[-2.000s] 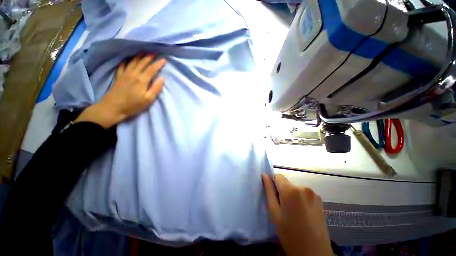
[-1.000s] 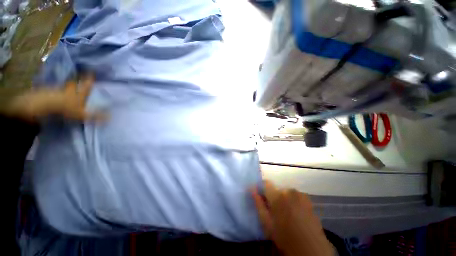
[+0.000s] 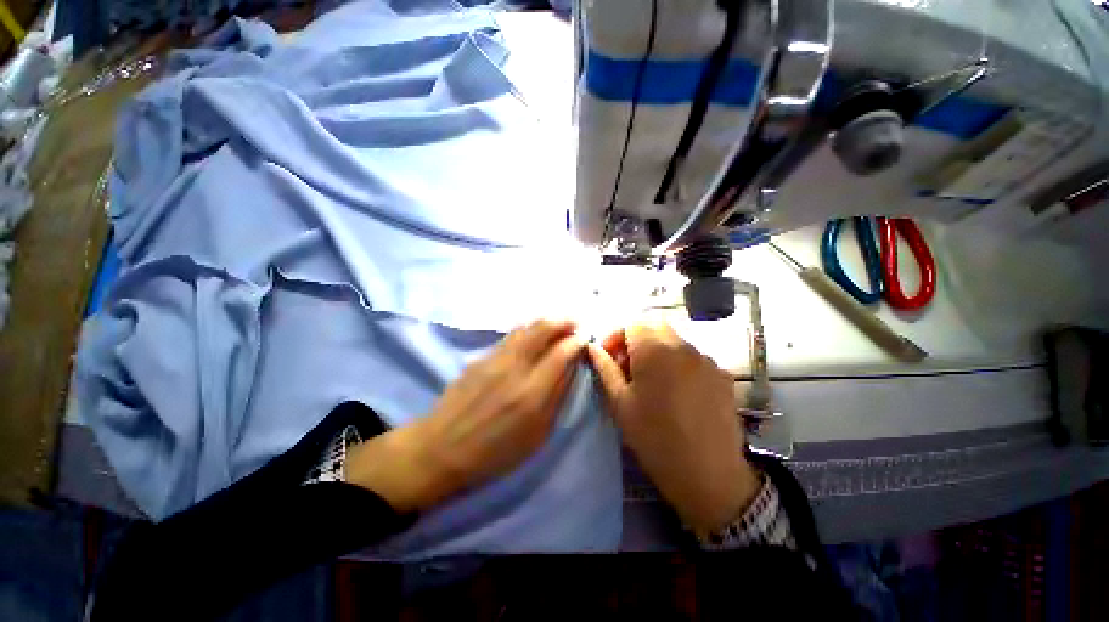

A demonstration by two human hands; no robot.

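The light blue shirt (image 3: 353,158) lies heaped on the bed left of the sewing machine head (image 3: 681,109). My left hand (image 3: 505,395) and my right hand (image 3: 669,407) meet at the shirt's right edge, just in front of the needle area. The fingertips of both hands pinch the cloth edge, nearly touching each other. The cloth hangs down below them over the table's front edge. The presser foot and needle are lost in lamp glare. A thin metal guide (image 3: 760,352) stands out to the right of my right hand.
Thread snips with blue and red handles (image 3: 906,261) and a tan-handled tool (image 3: 863,316) lie right of the needle area. A printed measuring scale (image 3: 900,471) runs along the front edge. A dark metal box (image 3: 1076,386) is at the right end. A brown-topped side table (image 3: 49,267) is at left.
My left hand has moved right from the heaped cloth to join my right hand at the edge. The cloth has been rearranged with a fold across it. The metal guide has swung out toward the front.
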